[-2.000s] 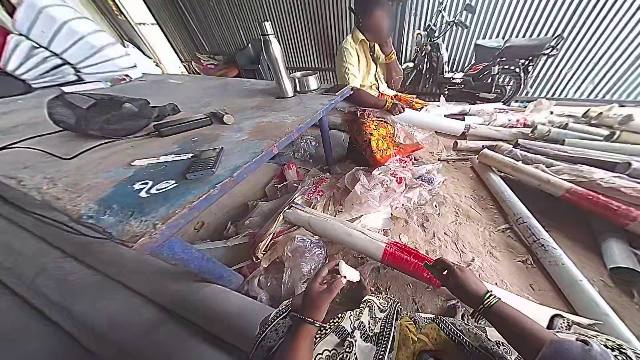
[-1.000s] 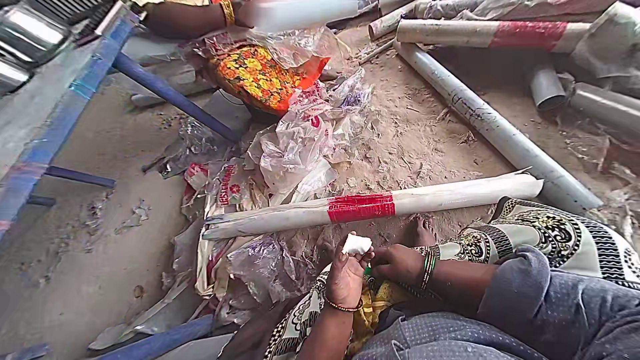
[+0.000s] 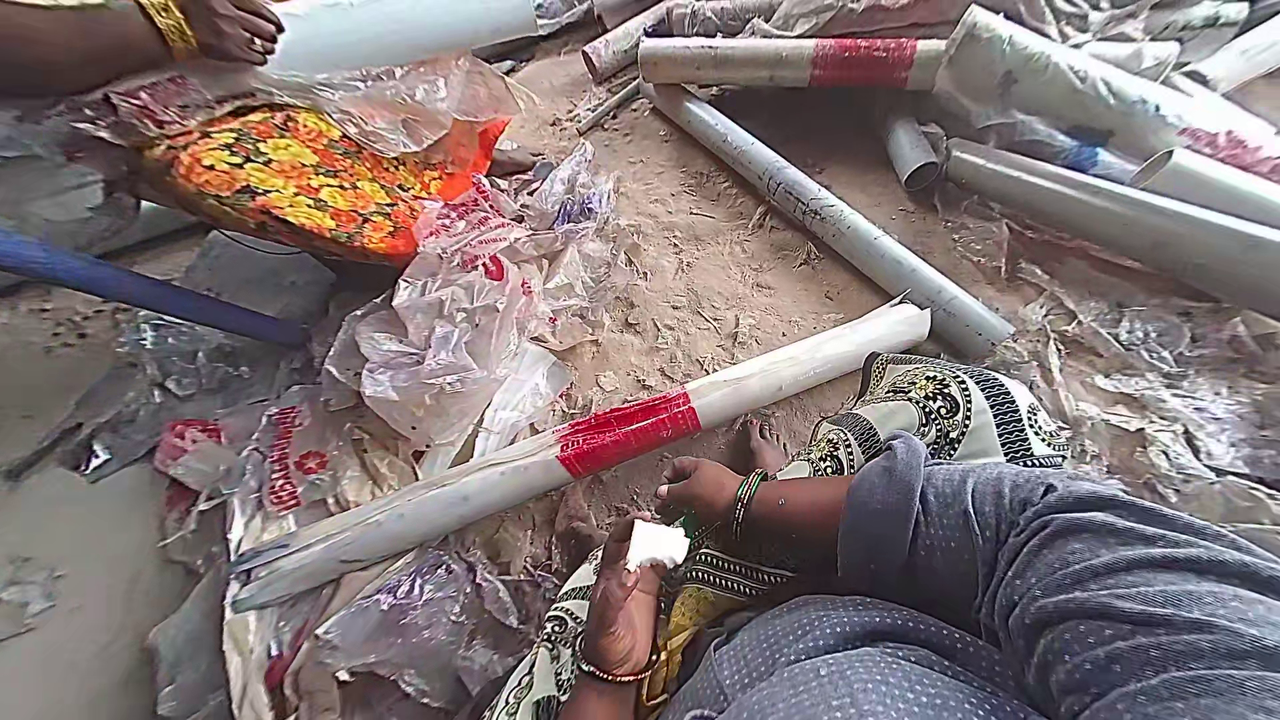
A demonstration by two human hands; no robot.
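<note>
My left hand (image 3: pixel 622 600), palm up above my lap, holds a small white piece of material (image 3: pixel 657 546) that looks like a wad or folded scrap. Close beside it, my right hand (image 3: pixel 700 490) is curled over something green that mostly stays hidden in the fingers. Just beyond both hands, a long whitish tube (image 3: pixel 470 510) with a red band of tape (image 3: pixel 628 434) lies slantwise over the ground and plastic scraps, touched by neither hand. Its near-left end looks split or loosely wrapped.
Crumpled plastic bags (image 3: pixel 440 330) spread left of centre, beside a blue metal leg (image 3: pixel 150 295). A grey pipe (image 3: pixel 830 215) lies beyond the tube, with several wrapped pipes at upper right. Another person's hand (image 3: pixel 232 25) rests on a pale pipe (image 3: pixel 400 35) at upper left.
My right hand was at the tube's red band two seconds ago; now it is off the tube, beside my left hand. The view has swung downward.
</note>
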